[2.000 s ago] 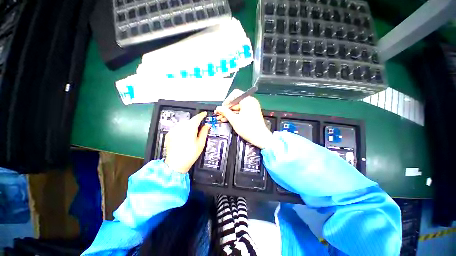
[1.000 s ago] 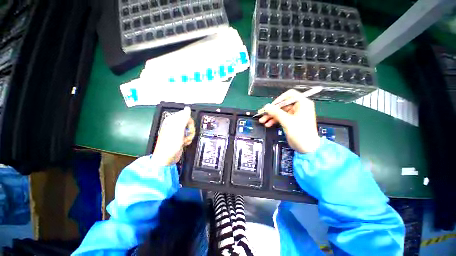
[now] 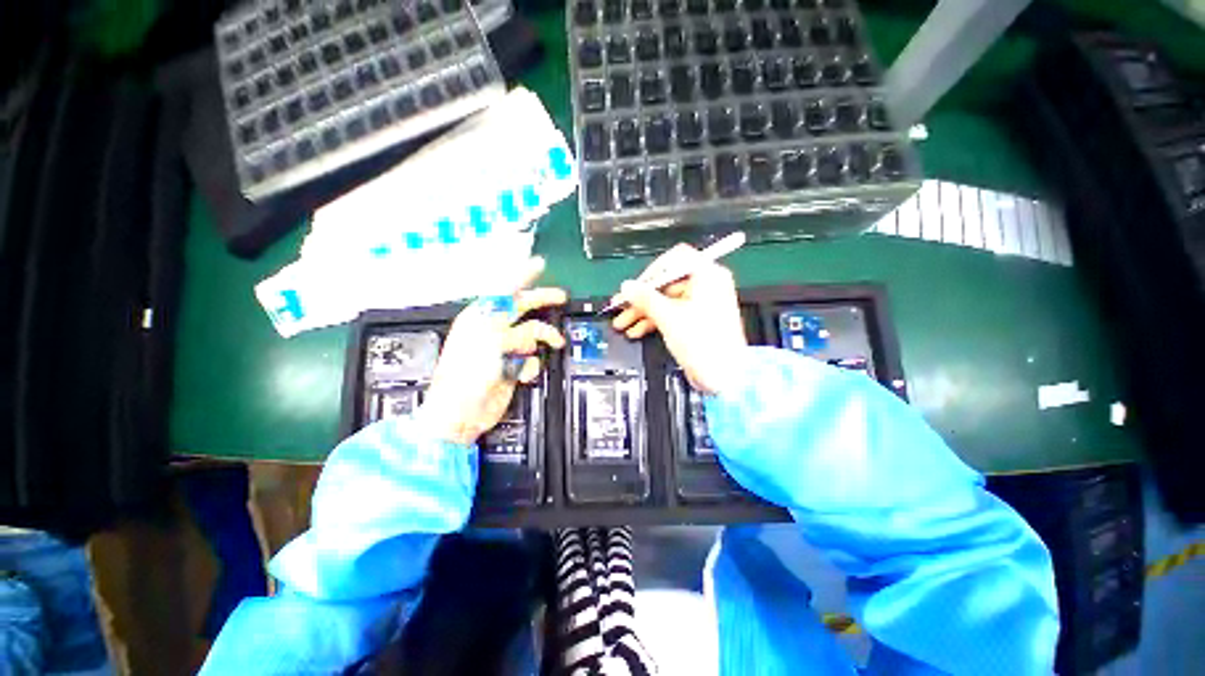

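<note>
A long black foam tray point(image 3: 360, 409) holds about five phone-like units side by side. The middle unit point(image 3: 605, 416) shows blue tabs point(image 3: 587, 343) at its top. My right hand point(image 3: 698, 317) grips thin pale tweezers point(image 3: 681, 268), their tip just above the top of the middle unit. It partly hides the fourth unit. My left hand point(image 3: 473, 363) is over the second unit, fingers apart, and hides its top. A small blue piece point(image 3: 498, 305) shows at its index finger, seemingly stuck on. The unit at the far right point(image 3: 822, 333) also has blue tabs.
White liner sheets with blue tabs point(image 3: 423, 218) lie behind the tray at left. Clear blister trays stand behind them point(image 3: 357, 86) and at centre point(image 3: 740, 112). A white label strip point(image 3: 978, 222) is at right. Black foam stacks rise at left point(image 3: 86, 304) and right point(image 3: 1097, 251).
The tweezers moved from the second unit to the middle one. The blue tabs on the second unit were gone one second ago. My left hand moved right across the tray, fingers now spread. The view shifted.
</note>
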